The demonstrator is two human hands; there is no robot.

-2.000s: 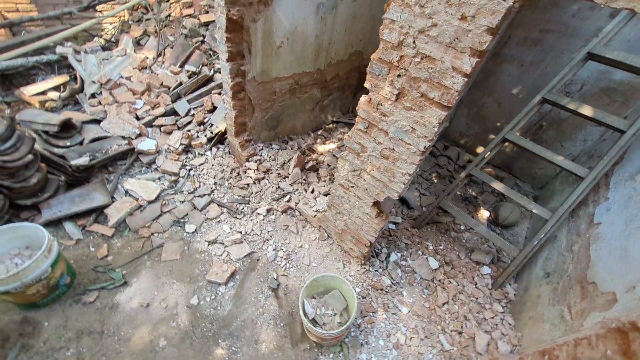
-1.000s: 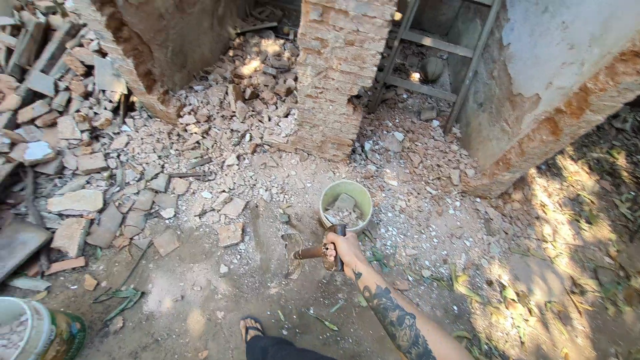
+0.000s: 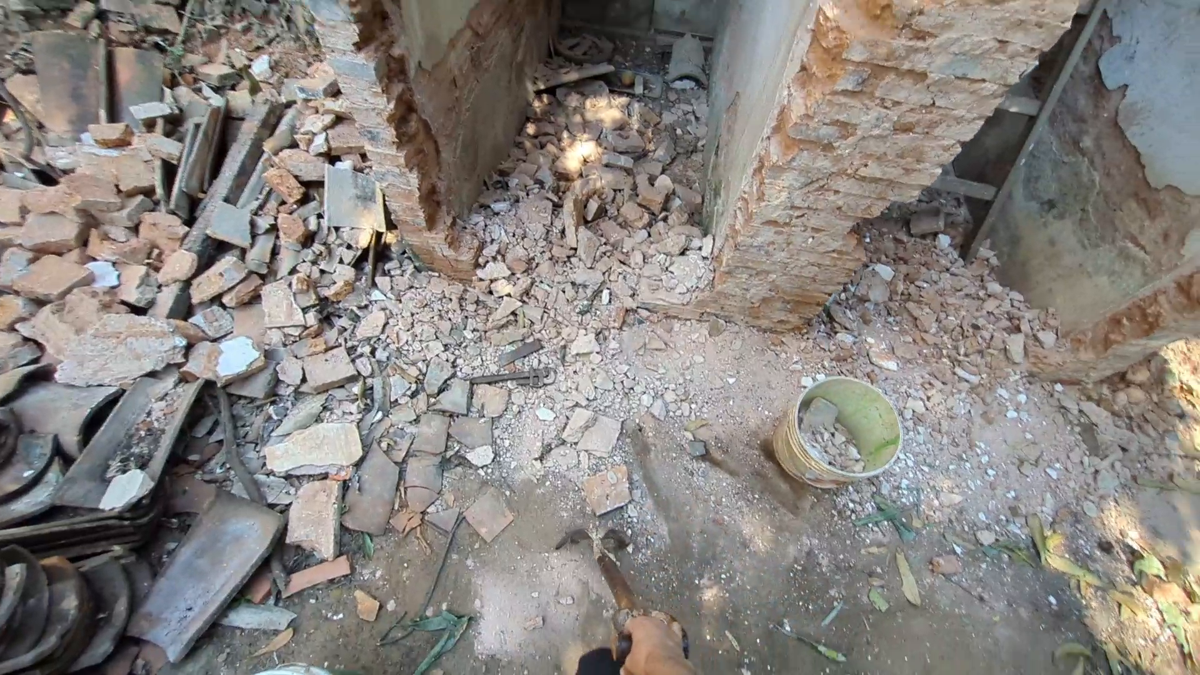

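Observation:
My right hand [image 3: 654, 647], at the bottom centre of the head view, is closed around a wooden-handled digging tool [image 3: 617, 583]. Its dark, curved metal head points away from me, low over the dirt; whether it touches the ground I cannot tell. To the right of the tool stands a pale plastic bucket [image 3: 886, 412], upright and partly filled with rubble pieces. A flat broken brick piece [image 3: 607, 489] lies just beyond the tool head. My left hand is out of view.
Broken brick walls [image 3: 844, 150] rise ahead, with rubble [image 3: 619, 197] between them. Stacked roof tiles [image 3: 56, 600] and a brick heap [image 3: 103, 234] fill the left side. A ladder [image 3: 1036, 131] leans at the upper right. A metal bar [image 3: 511, 377] lies among the debris.
The view has swung left. My right hand, absent two seconds ago, was beside the bucket with the tool one second ago; now it is farther to the bucket's left, still holding the tool.

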